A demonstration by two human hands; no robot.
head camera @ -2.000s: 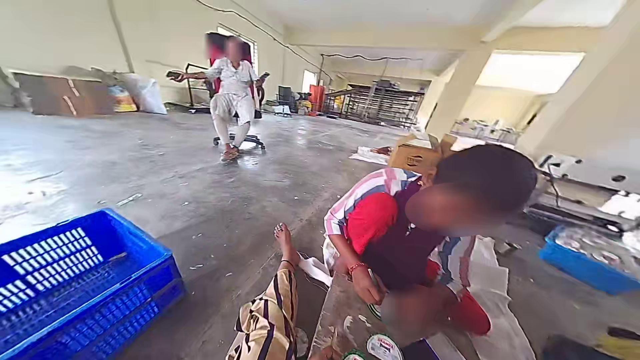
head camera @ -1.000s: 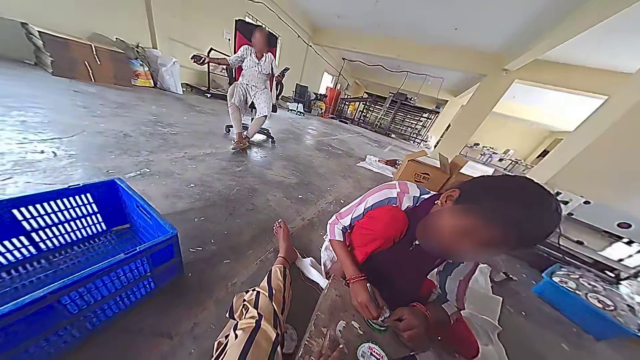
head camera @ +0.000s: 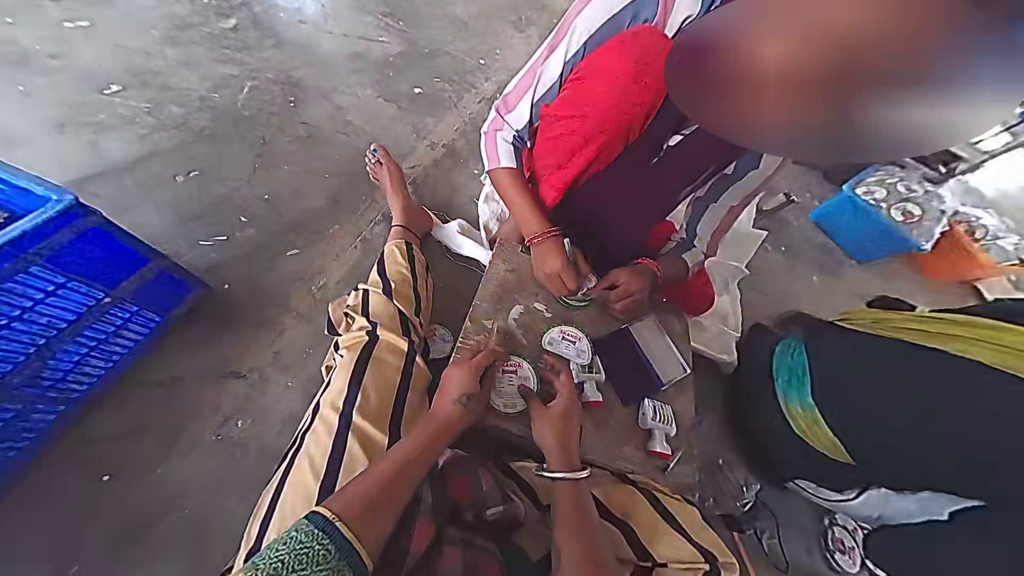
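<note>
My left hand [head camera: 468,384] and my right hand [head camera: 558,408] are on either side of a round labelled disc [head camera: 514,386] at the near part of a low worn board [head camera: 512,288]. The left fingertips touch its upper left edge, and the right thumb rests at its right edge. Another round labelled disc [head camera: 567,344] lies just beyond my right fingers, partly over a white hand stamp [head camera: 590,379]. A second white hand stamp [head camera: 658,428] with a red end lies farther right. A dark blue stamp pad case [head camera: 636,360] with a pale lid lies between them and the co-worker.
Across the board, a co-worker's hands [head camera: 560,268] work on another round disc. A blue plastic crate [head camera: 80,320] stands at the left. A blue tub [head camera: 868,216] of wrapped discs sits at the right, beyond dark cloth [head camera: 872,400]. My outstretched leg lies left of the board.
The view has tilted down sharply. Both my hands now show at a disc on the board. The co-worker still handles a disc.
</note>
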